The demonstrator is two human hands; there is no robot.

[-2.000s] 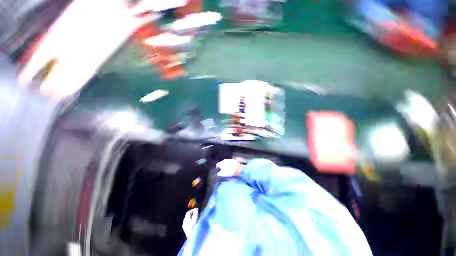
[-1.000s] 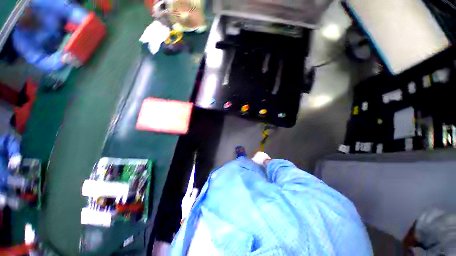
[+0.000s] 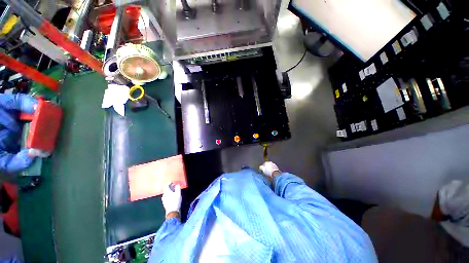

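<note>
A flat red-orange pad [image 3: 154,178] lies on the green-matted bench, left of the test fixture. My left hand [image 3: 172,199], in a white glove, is at the pad's near right edge with its fingertips over it; a small dark spot shows at the fingertips. Whether it grips anything is unclear. My right hand [image 3: 268,168], also white-gloved, is in front of the fixture's black tray [image 3: 229,113], by the lower end of a thin yellow strap [image 3: 265,151]. Its fingers are small and partly hidden, so its hold is unclear. The tray bears no board; coloured buttons line its front edge.
A round fan [image 3: 139,67], a yellow tape roll [image 3: 136,93] and a white cloth or glove [image 3: 116,98] are at the bench's far end. A circuit board [image 3: 134,250] is cut off at the bottom. Black totes [image 3: 370,87] and a monitor [image 3: 355,23] stand right. A person holds a red tray [image 3: 45,127] left.
The view has swung and shifted, so the fixture sits more central and the board is lower. My left hand has come forward to the pad. My right hand stays near the yellow strap.
</note>
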